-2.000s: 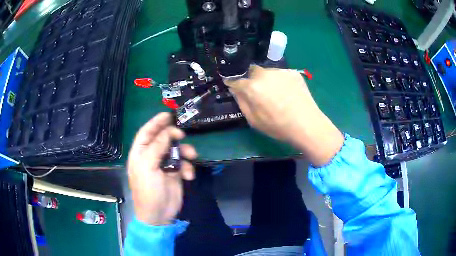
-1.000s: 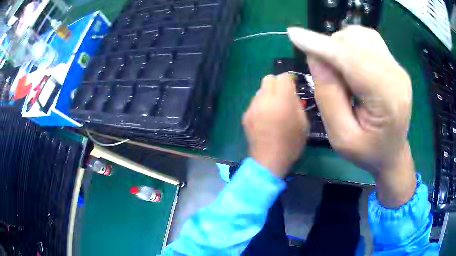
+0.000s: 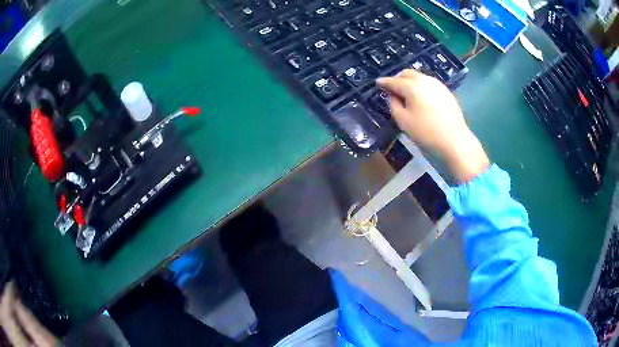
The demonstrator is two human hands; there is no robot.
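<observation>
The black blister tray (image 3: 309,81) lies at the top middle, many of its square pockets filled with small modules. My right hand (image 3: 431,115) is over its near right part, thumb and fingertips together at a pocket; whether they grip a module is hidden. The nearest corner pocket looks empty. My left hand (image 3: 24,322) is cut off at the lower left edge and blurred; what it holds cannot be told. The press fixture (image 3: 146,193) stands at the left, with its thick red handle (image 3: 46,144), two red-tipped clamps (image 3: 79,220) at its left and a red-tipped clamp (image 3: 163,129) at its right.
A white cylinder (image 3: 137,101) stands behind the right clamp. A blue box (image 3: 485,20) is at the top right. More black trays (image 3: 570,122) lie on the far right. The bench's front edge (image 3: 251,195) runs diagonally, with a white metal frame (image 3: 394,254) below.
The view has swung right, from the left tray stack to the right tray. My right hand has moved from the fixture to the right tray. My left hand is now at the lower left edge.
</observation>
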